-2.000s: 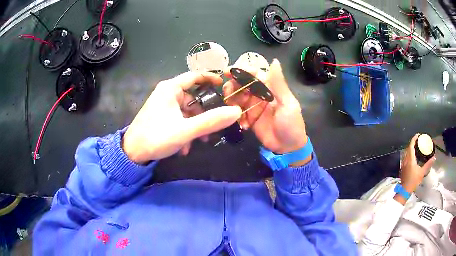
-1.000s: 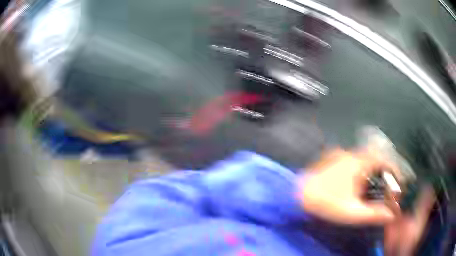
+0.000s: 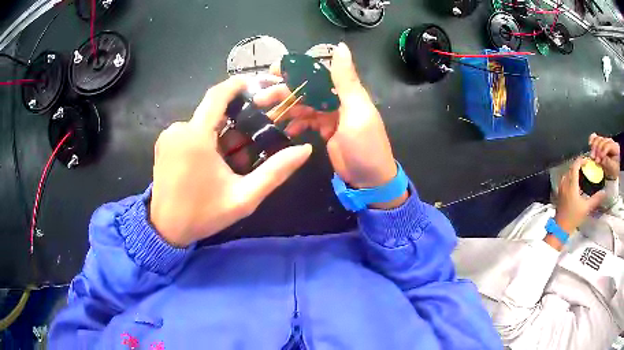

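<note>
My left hand [image 3: 205, 160] holds a black housing [image 3: 256, 130] on its side, with metal studs toward the left and a bit of red wire under the palm. Two thin tan-gold sticks [image 3: 287, 106] poke from the housing toward the right. My right hand [image 3: 359, 130] holds a dark green circuit board [image 3: 311, 82] upright by its edge, facing the housing. The stick tips lie in front of the board; I cannot tell if they touch it. Two pale discs [image 3: 254, 53] lie on the bench beyond my hands, one partly hidden by my right hand.
Black units [image 3: 99, 65] with studs and red wires lie at left. More units [image 3: 425, 53] lie beyond and at right. A blue parts bin [image 3: 487, 123] holds tan-gold sticks. At lower right, a neighbouring person in light clothing holds a black housing with a yellow face [image 3: 592, 176].
The view swung away in a blur and came back. The board, earlier seen nearly edge-on with the sticks across it, now shows its green face. The neighbour now has both hands at the housing.
</note>
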